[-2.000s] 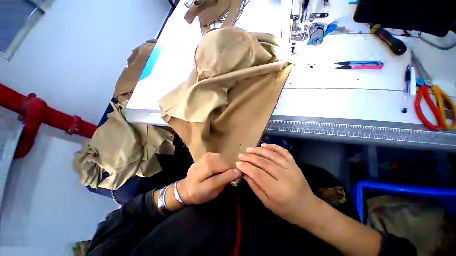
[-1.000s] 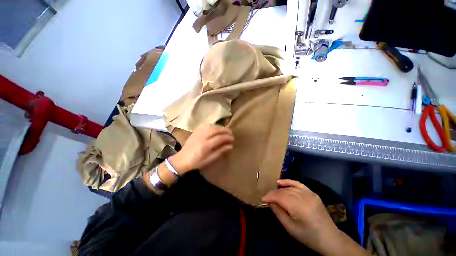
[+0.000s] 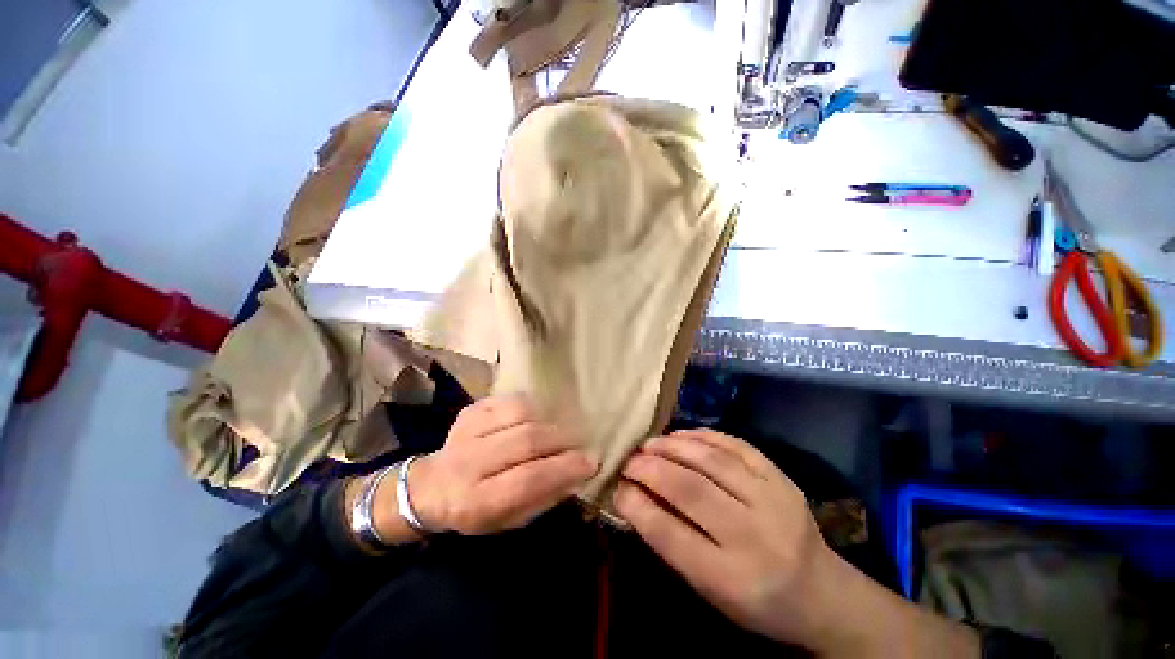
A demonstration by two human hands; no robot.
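Observation:
The tan garment piece (image 3: 586, 283) lies partly on the white machine table and hangs over its front edge towards me. Its far part is puffed and rounded. A darker layer shows along its right edge, which reaches up to the needle area of the sewing machine (image 3: 760, 97). My left hand (image 3: 496, 470) holds the near end of the cloth from the left. My right hand (image 3: 722, 521) pinches the near right corner, where the layers meet. The fingertips of both hands are close together.
Thread snips (image 3: 912, 194), a pen (image 3: 1035, 229), scissors (image 3: 1095, 303) and a screwdriver (image 3: 992, 133) lie on the table's right. Cut strips (image 3: 554, 45) lie at the far left. A tan work pile (image 3: 277, 386) sits lower left, a blue bin (image 3: 1031, 507) lower right.
The tan upper layer now lies drawn towards me over the darker layer. My left hand has come down to the near end. My right hand has moved slightly left and still holds the corner.

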